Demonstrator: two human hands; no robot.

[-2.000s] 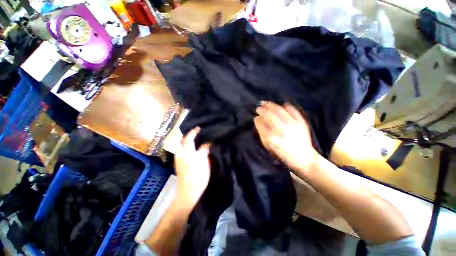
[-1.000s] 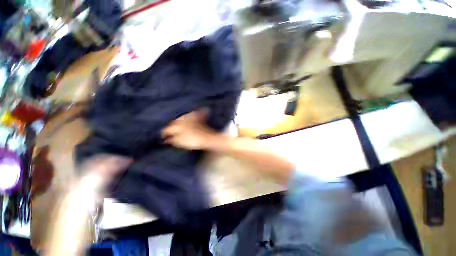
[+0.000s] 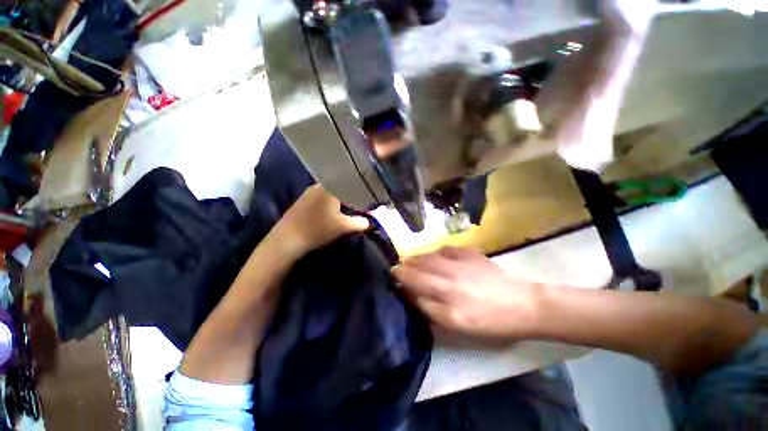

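The dark garment [image 3: 337, 324] lies bunched in front of and left of the sewing machine head [image 3: 324, 109], with part spread to the left. A small white mark shows on it. My left hand [image 3: 316, 220] holds the cloth just left of the needle area. My right hand [image 3: 455, 290] is on the garment edge at the near side of the lit needle area, fingertips on the cloth. The needle and presser foot are mostly hidden behind the machine's metal parts.
A black strap [image 3: 608, 227] crosses the white table edge [image 3: 539, 261] at right. Green-handled snips [image 3: 653, 192] lie beside the machine arm. The yellow-tan machine bed [image 3: 530, 202] is under the arm. A brown board [image 3: 76, 370] is at left.
The view has shifted right and closer to the machine. The garment and both hands have moved from the open table to the needle area.
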